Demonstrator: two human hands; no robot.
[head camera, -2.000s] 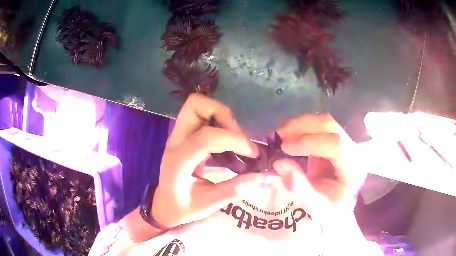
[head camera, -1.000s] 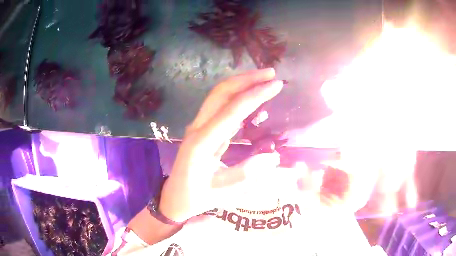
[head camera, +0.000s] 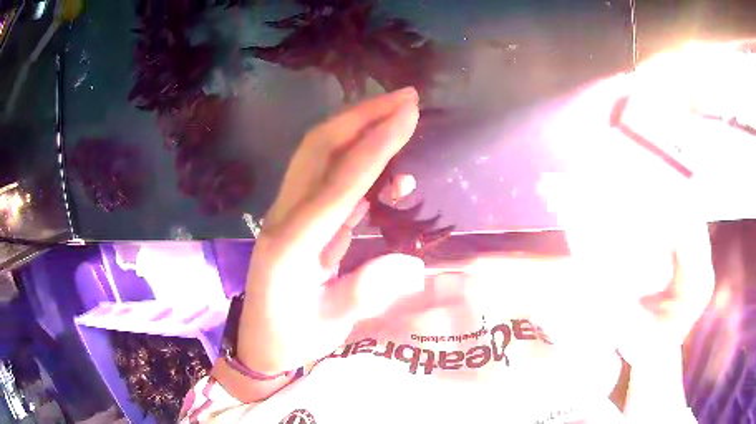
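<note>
My left hand (head camera: 331, 207) is raised at the table's near edge, in front of my shirt. It holds a dark spiky moulded piece (head camera: 408, 228) between thumb and fingers, with its points towards the right. A small pale spot shows on or beside the piece. My right hand (head camera: 638, 257) is at the right, apart from the piece, and largely lost in glare; its fingers cannot be made out. A slim dark tool (head camera: 655, 147) lies on the overexposed white sheet just beyond it.
Dark spiky clumps (head camera: 344, 50) lie on the green table (head camera: 497, 83), with more at the left (head camera: 211, 174). A blue-purple crate (head camera: 157, 319) at lower left holds many spiky pieces. Another thin tool lies at far right.
My right hand has left the piece and moved right, to the white sheet. My left hand keeps the piece. The view has shifted right, and the glare now uncovers the tool.
</note>
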